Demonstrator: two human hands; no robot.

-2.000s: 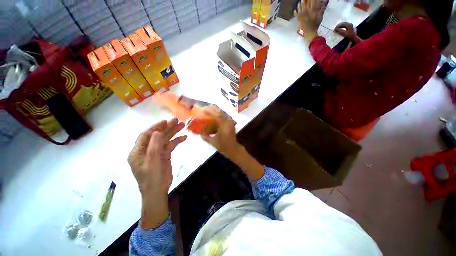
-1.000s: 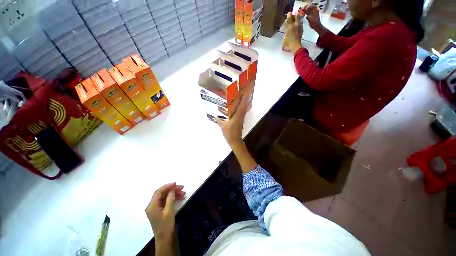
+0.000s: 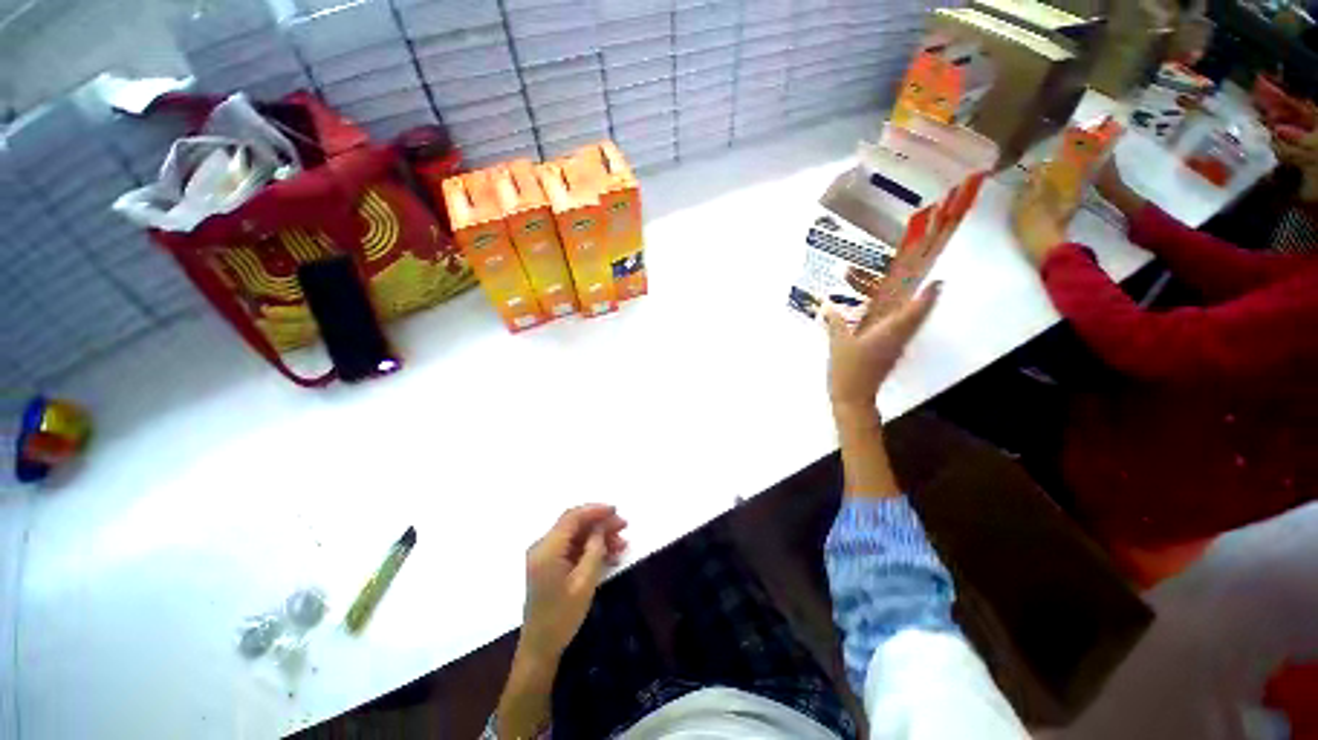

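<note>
A group of open cartons [image 3: 856, 253], orange and white with product pictures, stands at the right of the white table [image 3: 477, 419]. Their top flaps are up. My right hand [image 3: 873, 347] is at the near side of these cartons, palm against them, fingers spread and partly blurred; whether it grips one I cannot tell. My left hand [image 3: 574, 567] is at the table's front edge with its fingers loosely curled, and I see nothing in it.
Several closed orange cartons [image 3: 554, 239] stand at the back beside a red and gold bag [image 3: 390, 217] and black phone [image 3: 344, 321]. A yellow-green tool [image 3: 380, 581] and clear discs [image 3: 283, 625] lie front left. A person in red [image 3: 1171, 311] works at right.
The view has turned to the right. My right hand has opened out at the open cartons, which sit farther along the table. The orange item held two seconds ago is out of my hands.
</note>
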